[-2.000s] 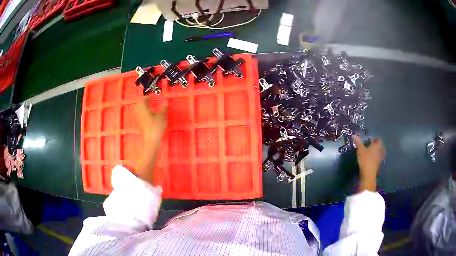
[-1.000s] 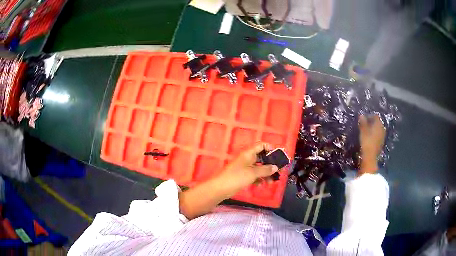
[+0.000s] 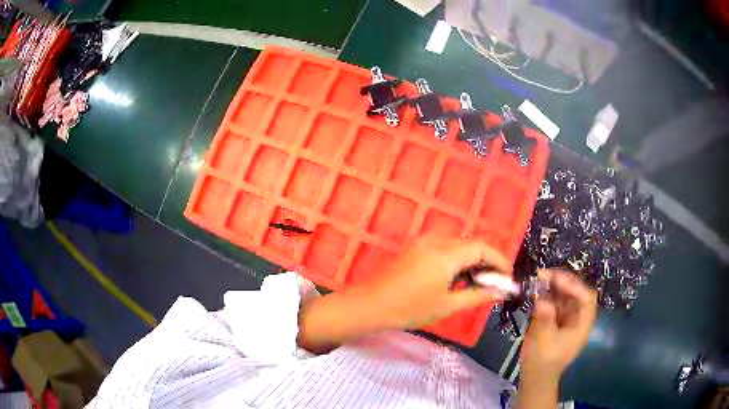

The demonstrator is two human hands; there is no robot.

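An orange-red compartment tray (image 3: 308,177) lies tilted on the bench. Several clipped black square units (image 3: 430,108) sit in its top row, silver loops at opposite sides. A thin dark part (image 3: 289,228) lies in a bottom-row pocket. My left hand (image 3: 448,279) is over the tray's lower right and grips a square unit (image 3: 494,281) with a pale, shining face. My right hand (image 3: 559,307) is beside it at the tray's right edge, fingers bent close to the unit. A small blurred clip seems to be at its fingertips.
A clip heap (image 3: 595,236) lies right of the tray. Behind are a pale box (image 3: 531,32), a white cable (image 3: 519,73) and paper slips (image 3: 539,119). Pink-and-white strips (image 3: 64,100) lie far left. A few loose clips (image 3: 689,372) lie far right.
The view has turned, so the tray appears more tilted. My right hand has left the clip heap and come next to my left hand, which still holds the unit.
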